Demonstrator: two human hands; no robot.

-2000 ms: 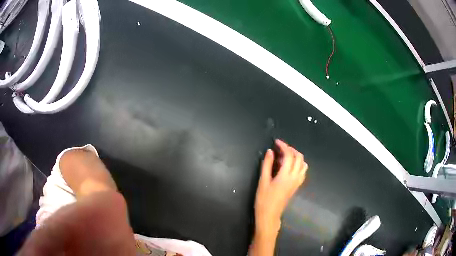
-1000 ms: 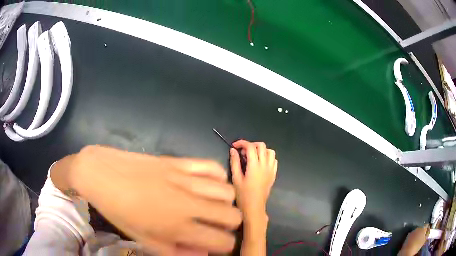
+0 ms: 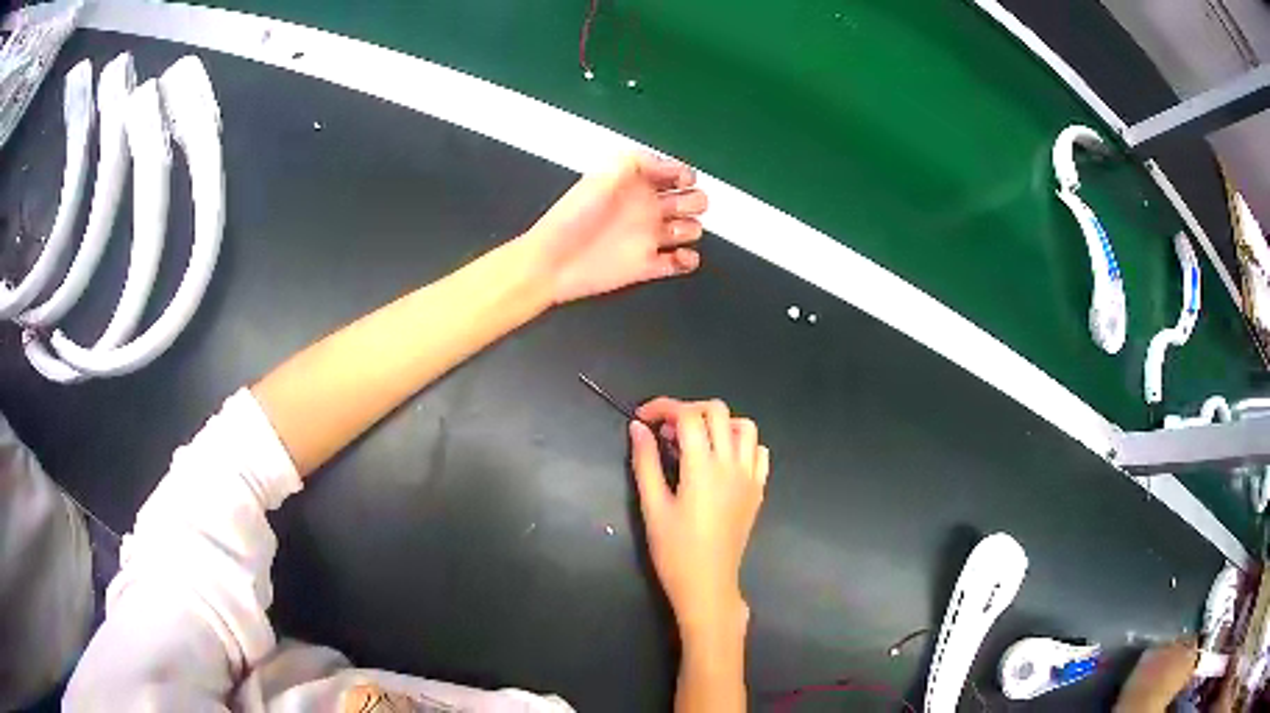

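Note:
My left hand [image 3: 620, 230] reaches over the black bench to the pale rail, fingers loosely curled and apart, with nothing seen in it. My right hand [image 3: 703, 488] rests low on the bench, closed around a small screwdriver [image 3: 607, 396]. Its thin dark shaft points up-left; its handle is hidden in the fingers. To the right lies a white housing shell [image 3: 975, 599], cut off by the bottom edge. Beside it is a white rounded piece with blue [image 3: 1045, 666]. Thin red wires [image 3: 843, 688] lie left of the shell.
Curved white arms [image 3: 202, 209] lie together at the left. Beyond the pale rail [image 3: 905, 297], a green belt [image 3: 864, 153] carries white joined units with blue [image 3: 1093, 258] and red wire. White bits [image 3: 794, 314] lie near the rail. Another person's hand [image 3: 1156, 680] is at the lower right.
My left hand has moved from low in front, up and away to the rail. My right hand stays low with the screwdriver, its shaft now clearly visible. The view has shifted, and more of the shell shows.

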